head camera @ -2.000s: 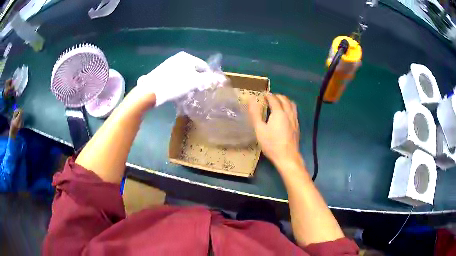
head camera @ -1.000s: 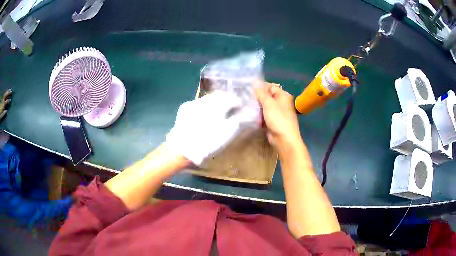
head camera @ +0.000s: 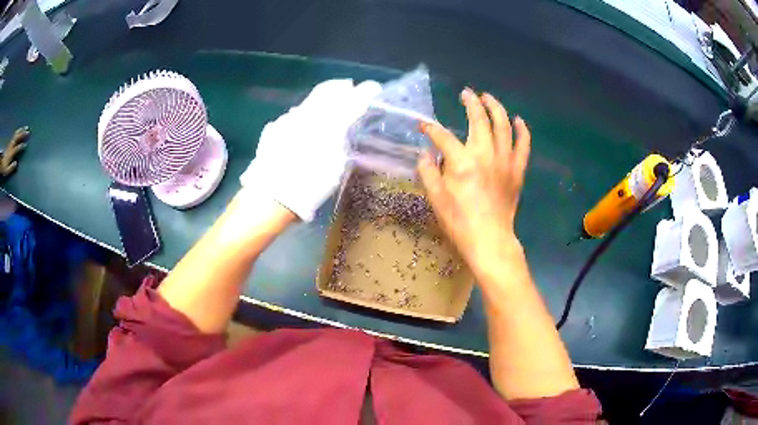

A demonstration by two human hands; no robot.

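A clear plastic bag lies over the far end of the open brown carton. Many tiny screws are scattered on the carton's bottom, densest toward its far part. My left hand, in a white glove, grips the bag's left side above the carton's far left corner. My bare right hand is over the carton's right side, fingers spread, with thumb and forefinger at the bag's right edge; whether they pinch it I cannot tell.
An orange-yellow electric screwdriver hangs tilted at right on a hook, its black cord trailing down. White blower housings are stacked at far right. A pink desk fan and smartphone are at left. Another person's hand shows at the left edge.
The bag has moved toward the carton's far end, uncovering the screws. My right hand has opened its fingers. The screwdriver has swung right, toward the housings.
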